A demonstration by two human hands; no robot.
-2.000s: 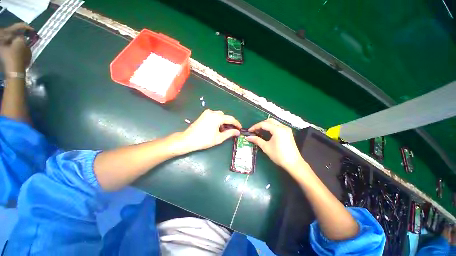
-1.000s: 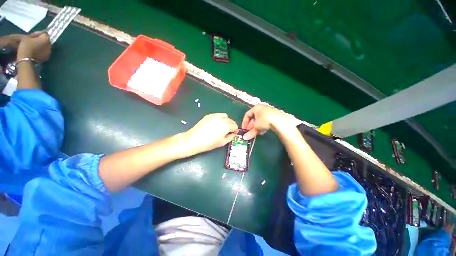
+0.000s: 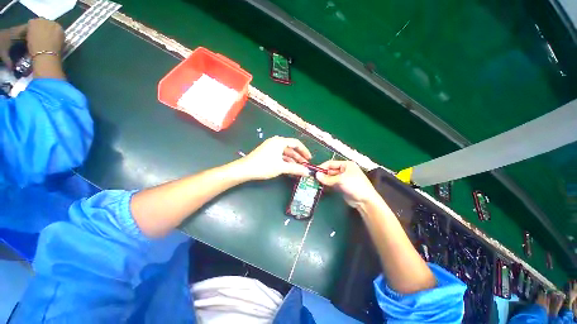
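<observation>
A phone unit [image 3: 304,197] with a dark red frame, green board and white area lies on the dark green bench. A small dark reddish part [image 3: 314,169] is pinched between both hands at the phone's top end. My left hand [image 3: 278,158] grips its left end with fingertips. My right hand [image 3: 345,179] grips its right end. The fingers hide parts of it and the phone's top edge. Whether the part touches the phone cannot be told.
A red-orange bin [image 3: 171,88] with white pieces stands back left. A black parts tray [image 3: 379,212] is at the right. The green conveyor [image 3: 341,107] beyond carries spaced phones. A grey post [image 3: 493,149] slants in from the right. A neighbour's hand [image 3: 45,39] is far left.
The reddish part now shows lifted between my fingertips at the phone's top. My right hand has moved slightly lower and right. The phone is tilted a little more. Phones on the belt at right have shifted.
</observation>
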